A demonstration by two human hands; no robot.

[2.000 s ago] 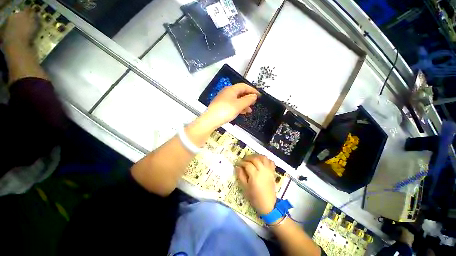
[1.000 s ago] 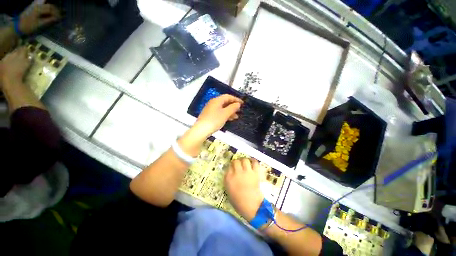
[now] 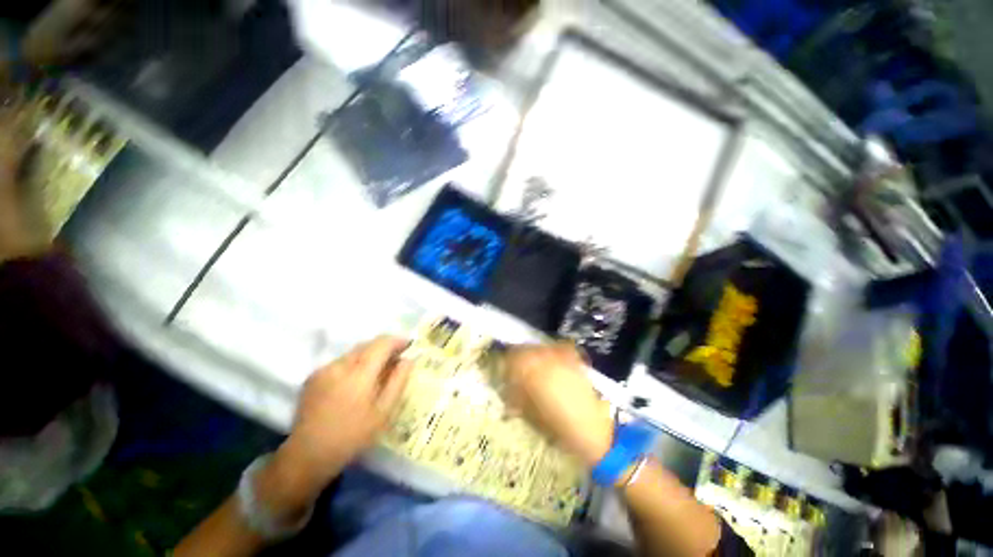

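The cream-yellow circuit board panel (image 3: 463, 435) lies in front of me, blurred. My left hand (image 3: 346, 403) is at its left end, with bent fingertips over the edge; whether it holds a small part cannot be told. My right hand (image 3: 553, 394) lies over the panel's upper right part, blurred, its fingertips near the far edge. Just beyond the panel, the black three-compartment tray holds blue components (image 3: 457, 248) at left, small black components (image 3: 531, 277) in the middle and silver-grey components (image 3: 596, 316) at right.
A deep black bin (image 3: 786, 310) with yellow components (image 3: 724, 337) stands at right. A white tray (image 3: 621, 141) and dark anti-static bags (image 3: 397, 136) lie beyond. Another board panel (image 3: 751, 506) is at lower right. A neighbouring worker's sleeve (image 3: 49, 337) is at left. The blue wrist strap (image 3: 623, 452) circles my right wrist.
My left hand has moved from the middle compartment back to the panel's left end. My right hand has shifted slightly at the panel. The view has shifted and blurred.
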